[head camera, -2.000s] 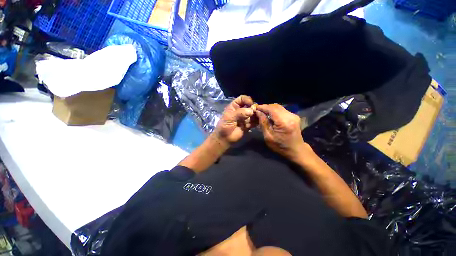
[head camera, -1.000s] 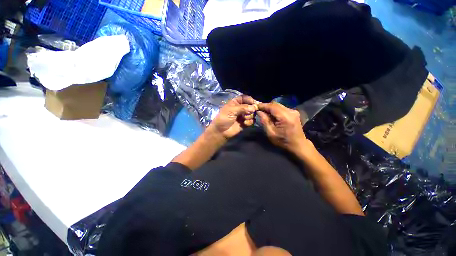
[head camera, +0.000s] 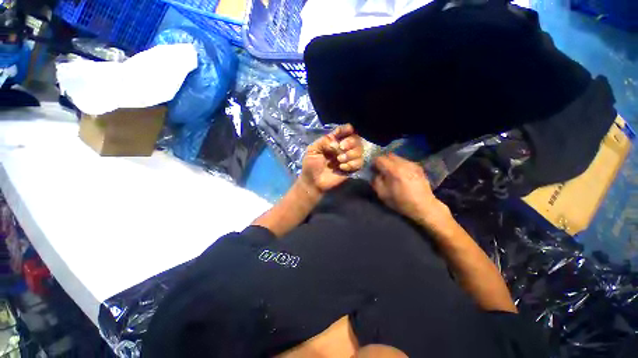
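My left hand (head camera: 332, 161) is in front of my chest, palm side up with the fingers curled in; I cannot tell if something tiny is between thumb and fingers. My right hand (head camera: 402, 183) is just right of it, a small gap away, its fingers bent and its fingertips blurred; its grip is unclear. A black garment (head camera: 448, 77) lies beyond my hands, draped toward the right, and neither hand visibly grips it. Clear film (head camera: 455, 162) glints below its near edge.
Grey garment stack (head camera: 573, 133) on a cardboard carton (head camera: 591, 199) at right. Shiny black bagged garments (head camera: 573, 294) lie at lower right. White table (head camera: 133, 217) at left bears a brown box (head camera: 126, 133) with a white sheet. Blue sack (head camera: 206, 84) and blue crate (head camera: 269, 31) stand behind.
My hands, earlier touching at the fingertips, have come apart. My left hand has curled further, and my right fingertips have moved away to the right. The view has shifted slightly.
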